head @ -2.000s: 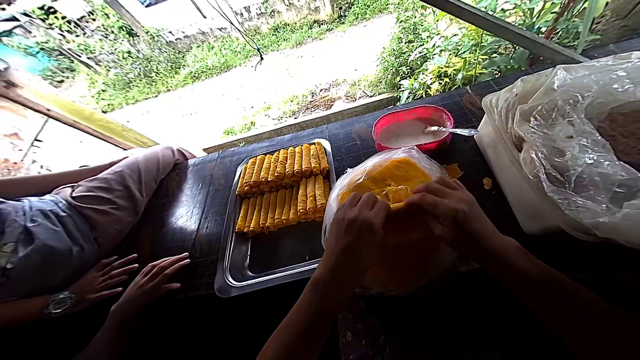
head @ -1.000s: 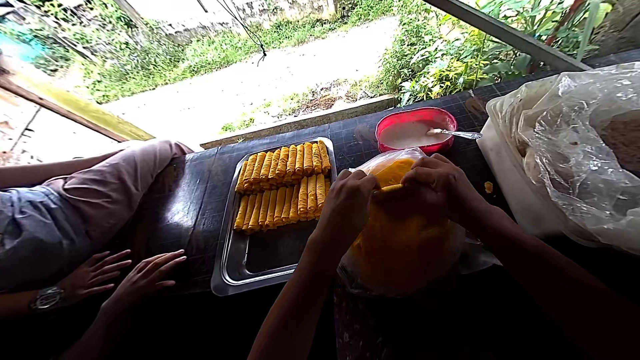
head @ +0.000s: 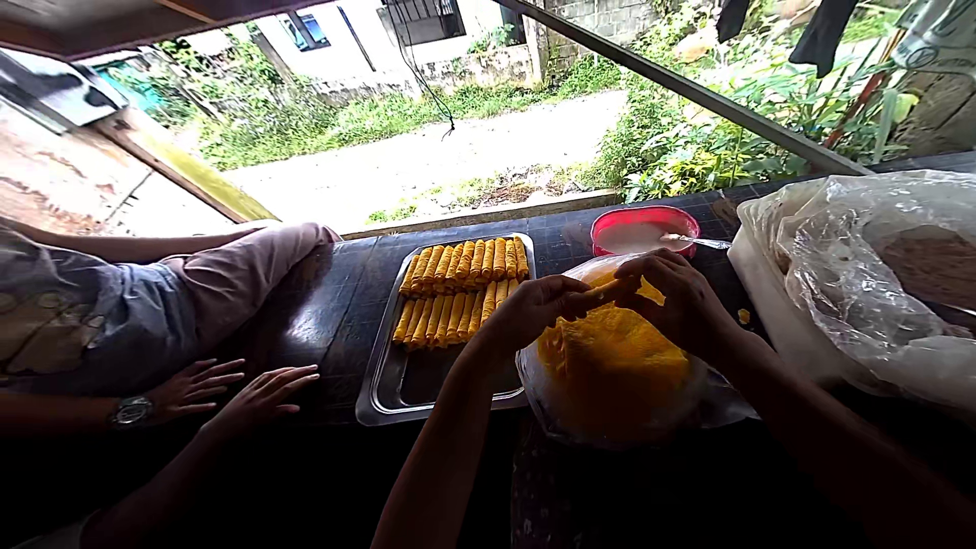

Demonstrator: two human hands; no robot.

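My left hand (head: 545, 305) and my right hand (head: 671, 293) hold a thin orange roll (head: 610, 290) between them by its two ends. Under my hands lies a stack of orange wrapper sheets (head: 618, 354) in a clear plastic bag. Left of it, a metal tray (head: 381, 389) carries two rows of orange rolls (head: 457, 263), stacked close together. Beyond my right hand stands a red bowl (head: 602, 221) of whitish liquid, with a metal spoon (head: 709, 242) resting over its rim.
At the right, a white container (head: 770, 305) is draped with clear plastic (head: 831, 259) around a brownish filling. Another person sits at the left, both hands (head: 263, 396) near the edge of the dark table (head: 305, 305). A diagonal beam (head: 686, 88) crosses the opening behind the table.
My hands have lifted a finished-looking roll clear of the wrapper stack, whose top now shows below them. The view has tilted up.
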